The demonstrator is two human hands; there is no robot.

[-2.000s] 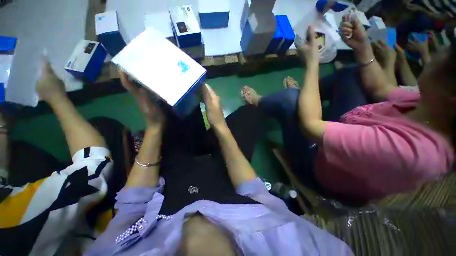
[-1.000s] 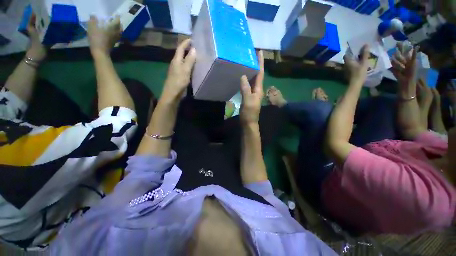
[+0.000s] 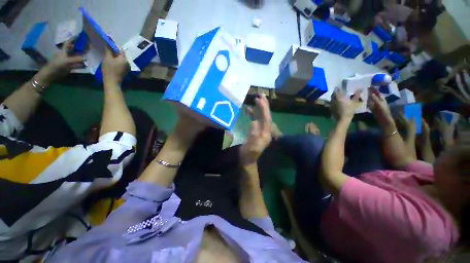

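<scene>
A blue and white retail box point(image 3: 206, 77) is held up in front of me, tilted, with white outline icons on its blue face. My left hand point(image 3: 191, 123) is under the box's lower side, its fingers mostly hidden by the box. My right hand point(image 3: 257, 131) is raised just right of the box, fingers apart, blurred, and holds nothing that I can see.
A low white-topped surface point(image 3: 190, 23) on pallets holds more retail boxes point(image 3: 166, 38), an open carton point(image 3: 296, 64) and a row of blue boxes point(image 3: 332, 38). Persons sit close on both sides, handling boxes. The floor point(image 3: 149, 102) is green.
The box has turned and now shows a blue face with outline icons. My left hand has moved beneath it. My right hand has come off the box. The left neighbour now holds an opened box.
</scene>
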